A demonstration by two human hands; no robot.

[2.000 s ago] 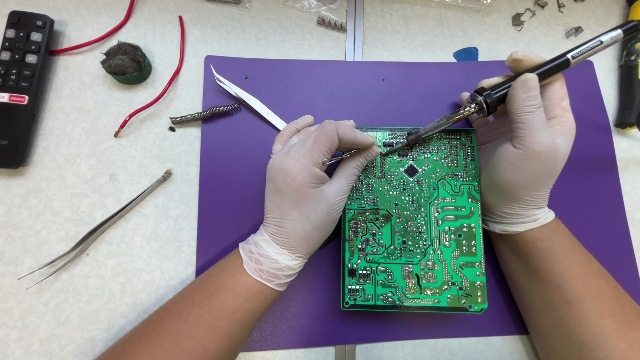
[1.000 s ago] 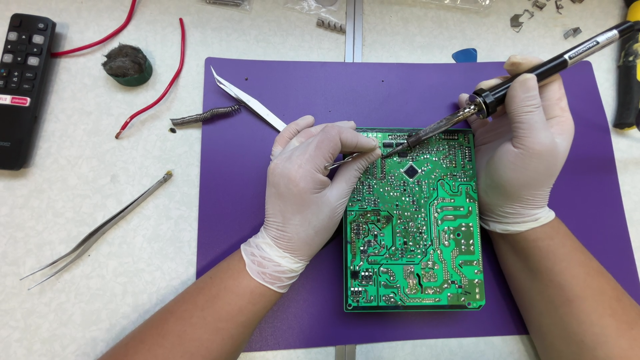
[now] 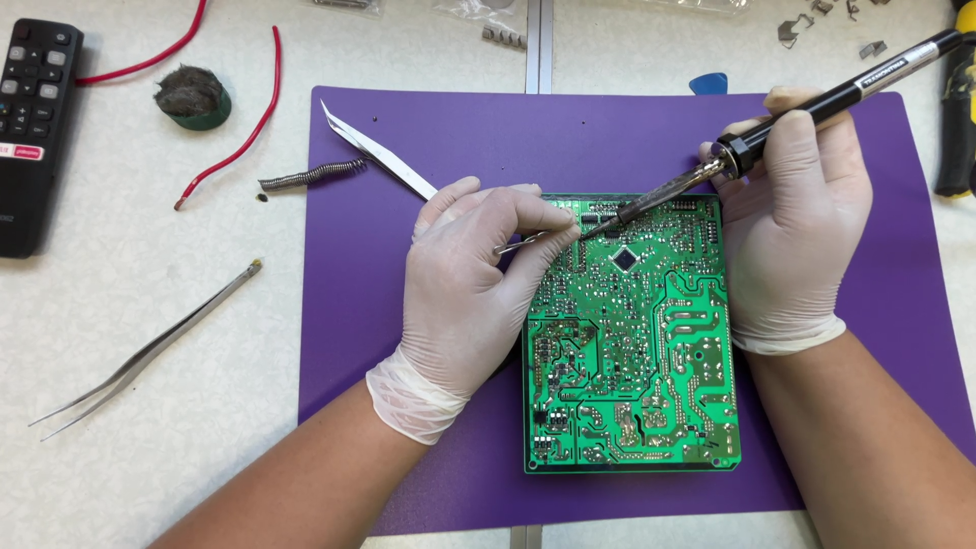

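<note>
A green printed circuit board lies on a purple mat. My gloved right hand grips a soldering iron by its black handle; the iron's tip rests at or just over the upper part of the board. My gloved left hand is over the board's upper left edge, thumb and forefinger pinching a thin piece of metal wire close to the iron's tip. Its far end is hidden by the fingers. White-handled tweezers lie behind my left hand.
Left of the mat are metal tweezers, a red wire, a remote control and a green tin with steel wool. A coiled wire crosses the mat's edge. Metal scraps and a yellow-black tool are at upper right.
The circuit board has turned or shifted slightly under my hands. Both hands keep nearly the same place and hold.
</note>
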